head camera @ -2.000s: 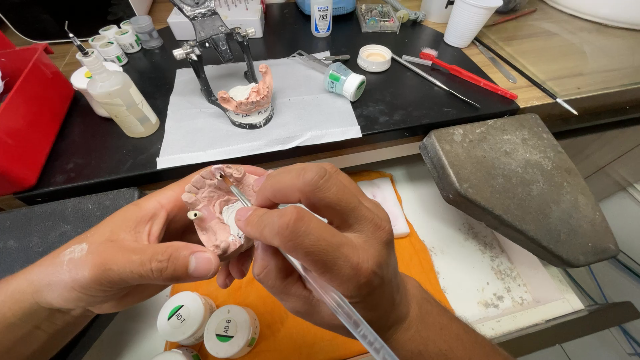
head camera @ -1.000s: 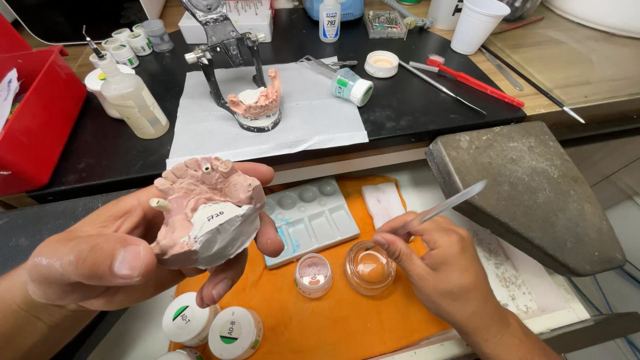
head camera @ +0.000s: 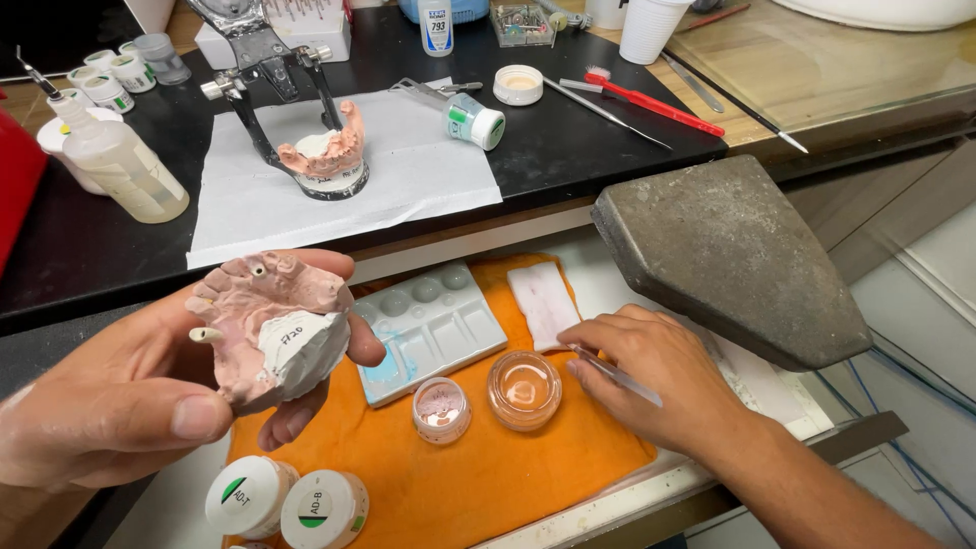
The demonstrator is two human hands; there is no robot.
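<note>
My left hand [head camera: 152, 412] holds a pink and white dental plaster model [head camera: 274, 328] with two small hollow posts in it. My right hand [head camera: 656, 374] grips a thin translucent-handled tool [head camera: 618, 375], its tip at the edge of a folded white pad [head camera: 543, 305]; the tip itself is hard to make out. Just left of that hand stands a glass dish of clear liquid [head camera: 524, 390]. Beside the dish is a small open jar with pinkish contents [head camera: 441, 410]. Behind them lies a white mixing palette [head camera: 435, 324] with blue residue in one well.
An orange cloth [head camera: 488, 480] lies under these, with lidded jars [head camera: 324, 509] at its front left. On the black bench stand an articulator [head camera: 252, 91] with another model [head camera: 328, 160], a dropper bottle [head camera: 126, 164] and a red toothbrush [head camera: 656, 103]. A grey armrest [head camera: 732, 252] juts out at right.
Two seconds ago the tool in my right hand was at the model. That hand then moved away to the right, over by the glass dish, and is now at the white pad. My left hand keeps the model.
</note>
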